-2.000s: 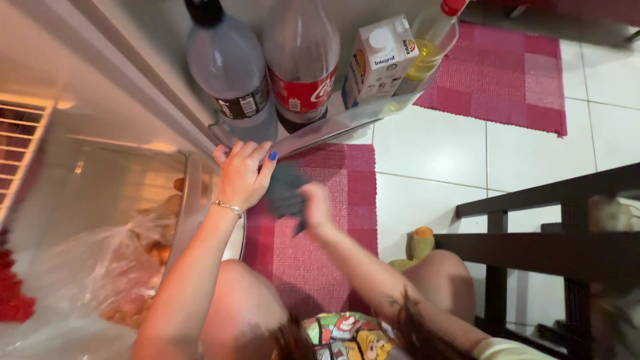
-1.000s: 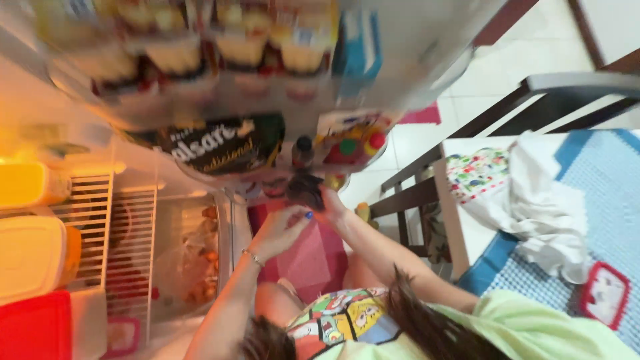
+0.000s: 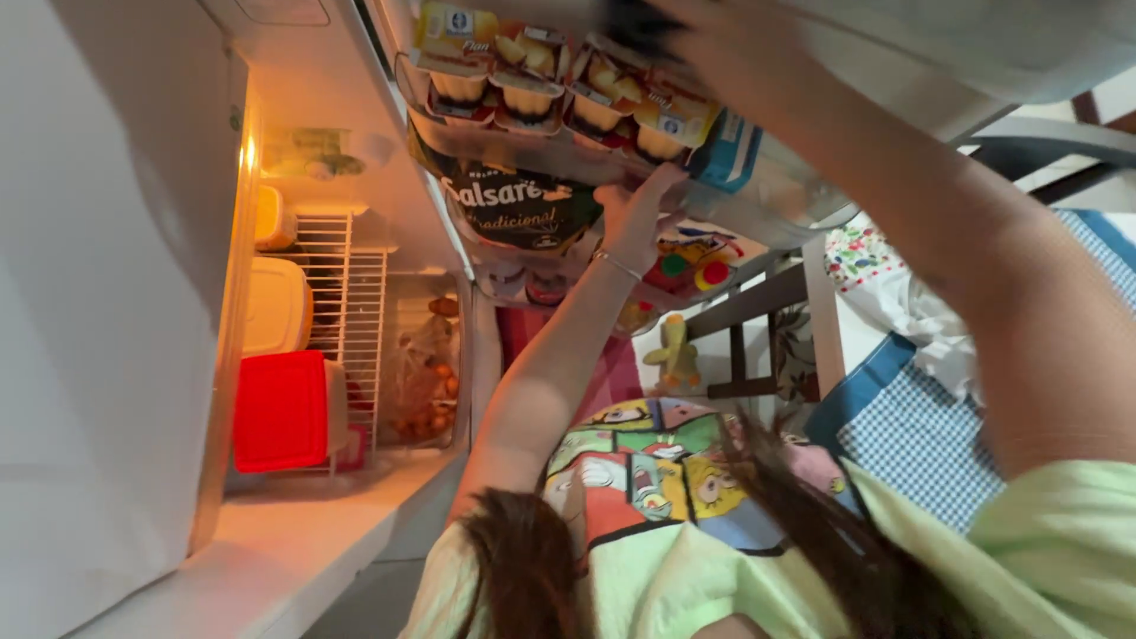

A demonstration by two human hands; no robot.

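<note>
My left hand rests against the clear shelf bin on the open refrigerator door, its fingers at the bin's front wall. Above, my right hand is raised near the top of the door and holds a dark cloth, which is blurred and partly cut off by the frame's edge. Packs of flan cups stand in the bin, with a blue and white carton beside them. On the shelf below are a black sauce pouch and bottles with a green cap and a red cap.
Inside the refrigerator at left are a red-lidded container, other containers, wire racks and a drawer of produce. A dark wooden chair, a plush toy and a table with a checked cloth stand at right.
My right hand has moved up with the dark cloth, from low near my left hand to the upper door. My left hand has come up to the bin. The view has shifted.
</note>
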